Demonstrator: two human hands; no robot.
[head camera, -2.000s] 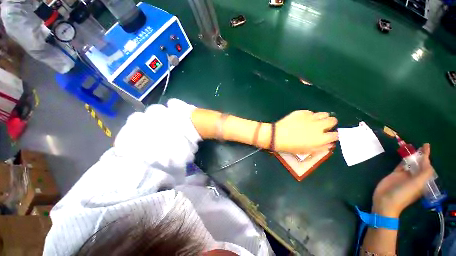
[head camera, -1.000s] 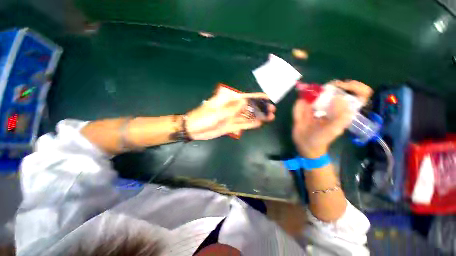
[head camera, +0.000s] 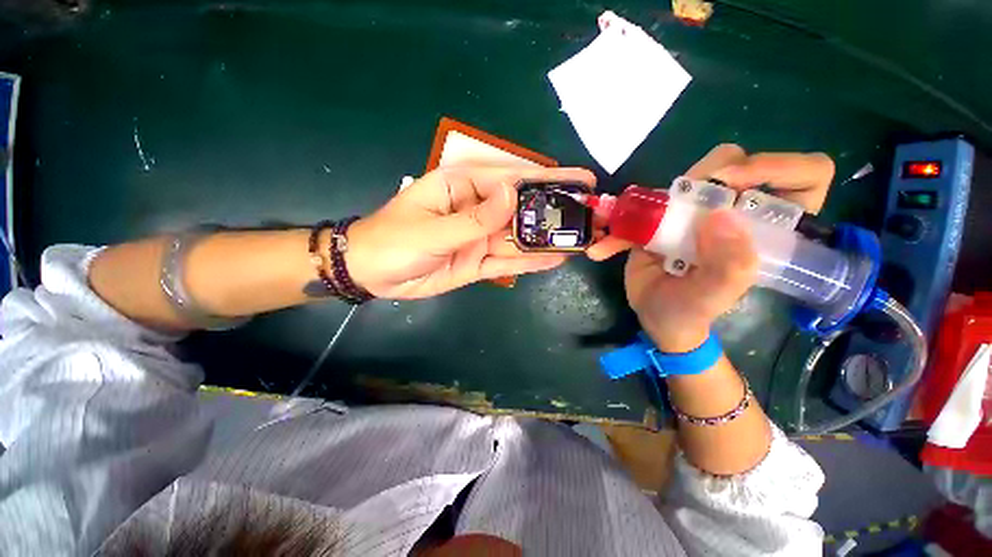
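Note:
My left hand (head camera: 441, 234) holds a black rounded smartwatch housing (head camera: 552, 218) by its edges, open side up, with circuitry and metal parts showing inside. My right hand (head camera: 696, 277) is closed around a clear dispensing syringe (head camera: 800, 261) with red contents at its front and a blue cap at its rear. The syringe points left, and its needle tip is over the housing's upper right part; whether it touches cannot be told. A blue wrist strap (head camera: 680, 359) is on my right wrist.
White wiping paper (head camera: 620, 89) lies on the green bench beyond the hands. An orange-brown framed white pad (head camera: 466, 149) is partly under my left hand. A blue-grey controller (head camera: 933, 207) stands at the right, with a clear hose near it, beside a red bin (head camera: 963, 364).
The view has swung right and closer. My left hand, over the framed pad at first, now holds the housing nearer the centre. The syringe's tip has come over the housing.

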